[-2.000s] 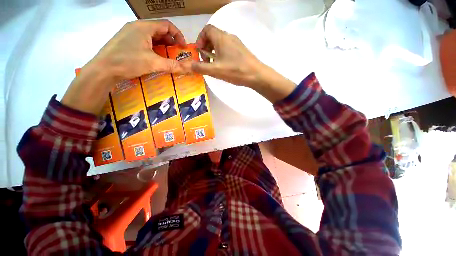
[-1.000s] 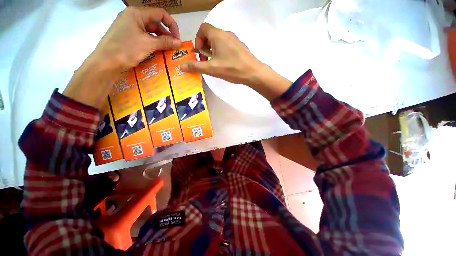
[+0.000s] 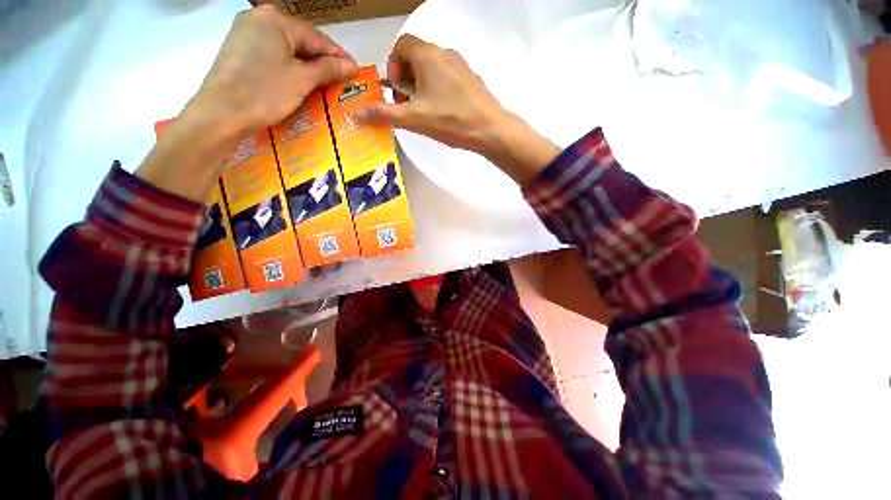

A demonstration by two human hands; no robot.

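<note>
Four orange-yellow retail boxes (image 3: 371, 190) lie side by side in a row at the table's front edge, QR codes toward me. The leftmost is partly covered by my left wrist. My left hand (image 3: 278, 73) is over the row's far ends, thumb and forefinger together at the top of the rightmost box; whether they pinch anything is too small to tell. My right hand (image 3: 435, 93) is at that box's upper right edge, thumb on its face and fingers curled round a small olive strip, which is mostly hidden.
A white-covered table (image 3: 508, 229) holds the work. A brown carton (image 3: 337, 8) stands beyond my hands. Clear plastic (image 3: 733, 49) lies at the far right, near an orange basin's edge (image 3: 879, 88). An orange stool (image 3: 254, 410) is below on the left. A brown carton is under the table.
My left hand has drawn back from across the box tops to the rightmost box's top edge. The right hand stays at its right edge. The boxes sit slightly higher in view.
</note>
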